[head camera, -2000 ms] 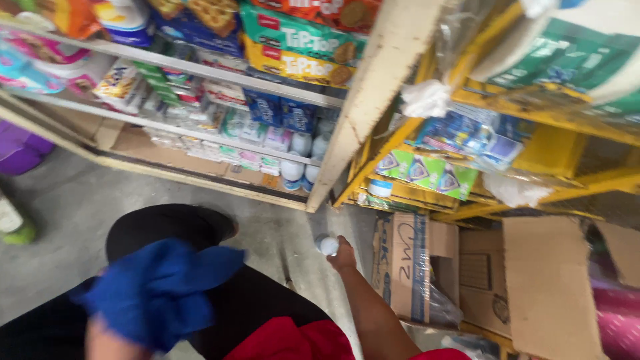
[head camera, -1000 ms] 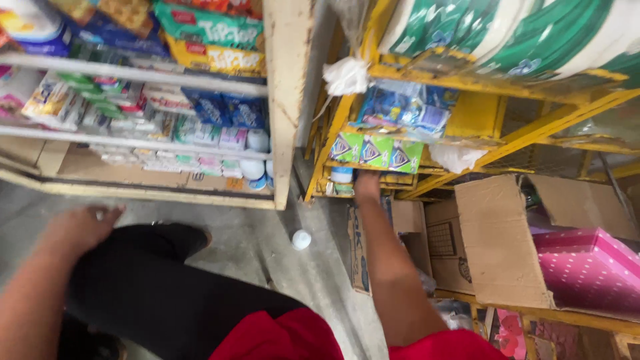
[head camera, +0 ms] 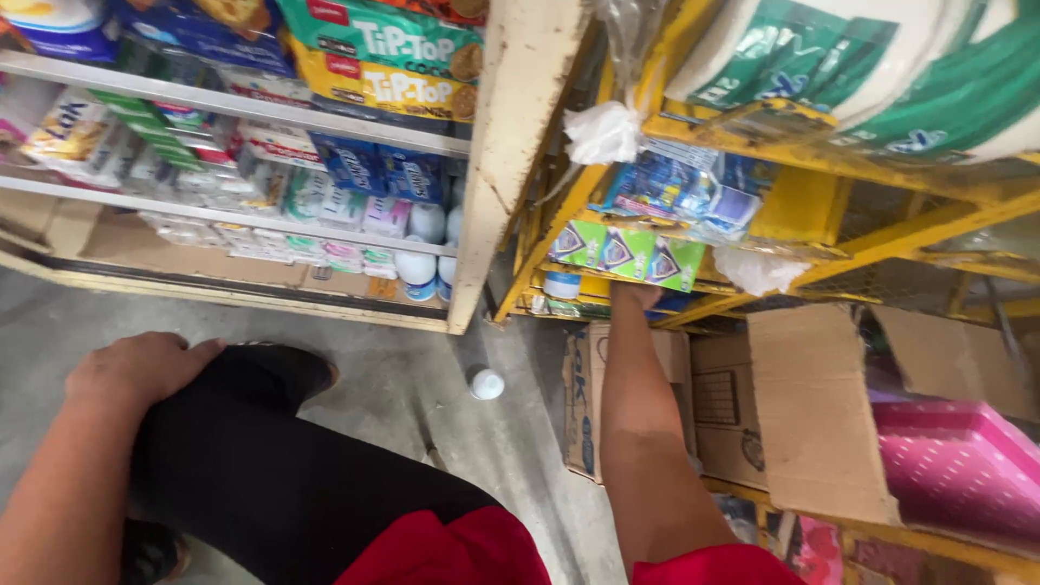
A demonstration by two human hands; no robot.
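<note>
My left hand point(head camera: 146, 366) rests on my knee, holding nothing. My right hand point(head camera: 636, 294) reaches into a low level of the yellow metal rack, just under green boxes point(head camera: 626, 253); its fingers are hidden there, so what they touch does not show. A container with a white lid and blue label point(head camera: 561, 284) stands left of that hand on the same level. On the concrete floor, between my knee and the rack, is a small white round-topped container point(head camera: 487, 384).
A cream-framed shelf unit point(head camera: 520, 154) holds biscuit packs, soaps and white bottles point(head camera: 416, 272). Cardboard boxes point(head camera: 821, 414) stand at right, one with a pink dotted box point(head camera: 959, 463). Plastic-wrapped green and white packs point(head camera: 812, 65) lie on the upper rack.
The blue cloth seen in my left hand earlier is out of view, and that hand is now on my knee. My right hand has left the white container on the floor and moved into the rack.
</note>
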